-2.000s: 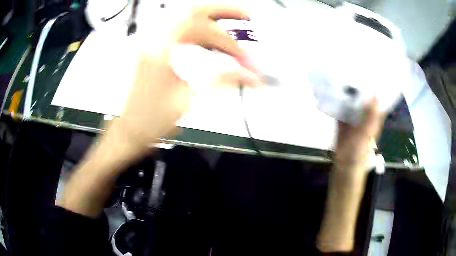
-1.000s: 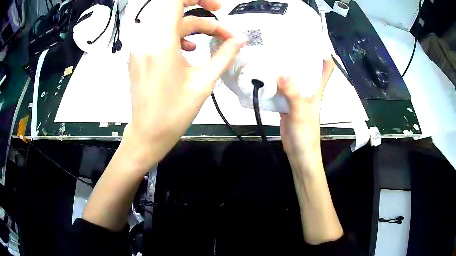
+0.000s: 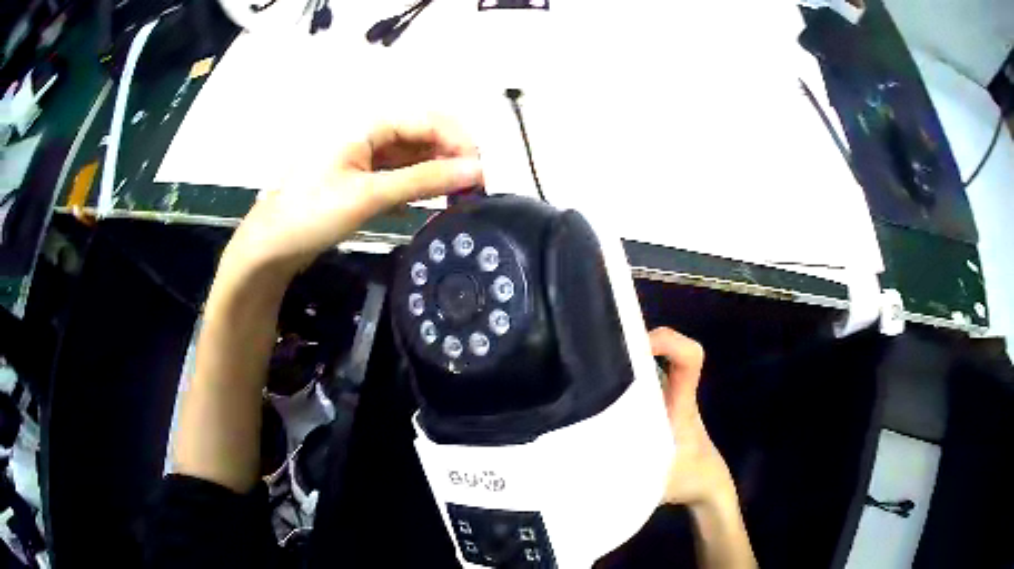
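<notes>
A PTZ dome camera [image 3: 623,445] is held over my lap, its lens side towards me. Its black ball head [image 3: 458,295] shows a ring of round LEDs around the lens. A black lower lens and light panel [image 3: 500,538] is cut off by the bottom edge. My right hand [image 3: 687,428] grips the white body from the right; some fingers are hidden behind it. My left hand [image 3: 384,183] is at the head's top edge, thumb and finger pinched on a small black tab [image 3: 467,197], mostly covered by the fingertips.
White paper [image 3: 689,145] covers the green-edged bench. A thin black cable [image 3: 527,139] runs behind the camera head. Cable connectors [image 3: 389,27] lie at the back. A mouse [image 3: 914,178] is on the dark mat at right. White and black units sit below the bench at left.
The camera has turned from its labelled white side to its black head and come down over my lap. My left hand has moved down to the head's top edge. My right hand still holds the body.
</notes>
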